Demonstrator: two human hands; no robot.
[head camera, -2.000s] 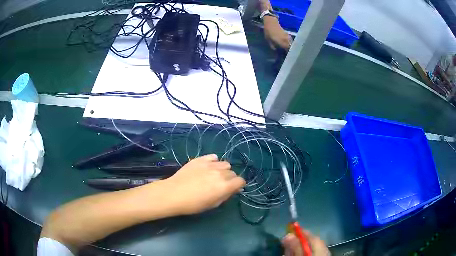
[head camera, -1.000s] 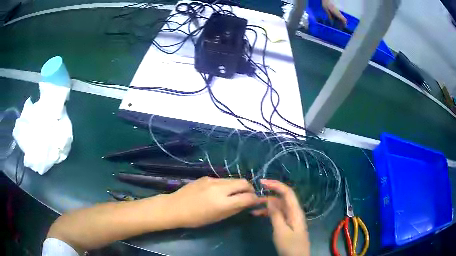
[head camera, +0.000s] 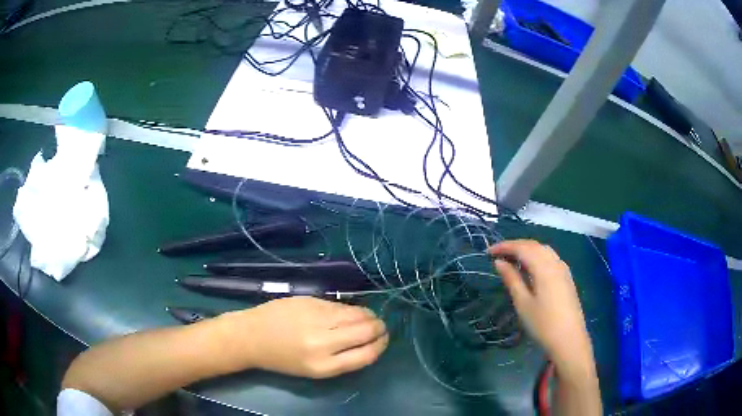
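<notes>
Several black pens lie side by side on the green bench, tips to the left; one pen (head camera: 232, 286) has a small lit white display. A clear filament (head camera: 423, 284) runs from this pen's rear to my right hand (head camera: 537, 296), which pinches it between thumb and finger. Other clear loops lie tangled below and around it. My left hand (head camera: 325, 337) is curled over the rear of the lowest pen (head camera: 187, 315); its palm side is hidden, so its hold cannot be told. Red-handled scissors (head camera: 544, 392) are mostly hidden behind my right wrist.
A white board (head camera: 268, 106) bears a black box (head camera: 360, 65) with many black cords. A grey post (head camera: 578, 106) stands right of it. A blue bin (head camera: 675, 317) is at right, another (head camera: 537, 36) beyond the post. A white cloth (head camera: 61, 215) and pale blue cylinder (head camera: 81, 106) are at left.
The right hand put down the scissors, came to the left hand, then moved right and up with the filament. The display on one pen is now lit. The other person's hand is gone from view.
</notes>
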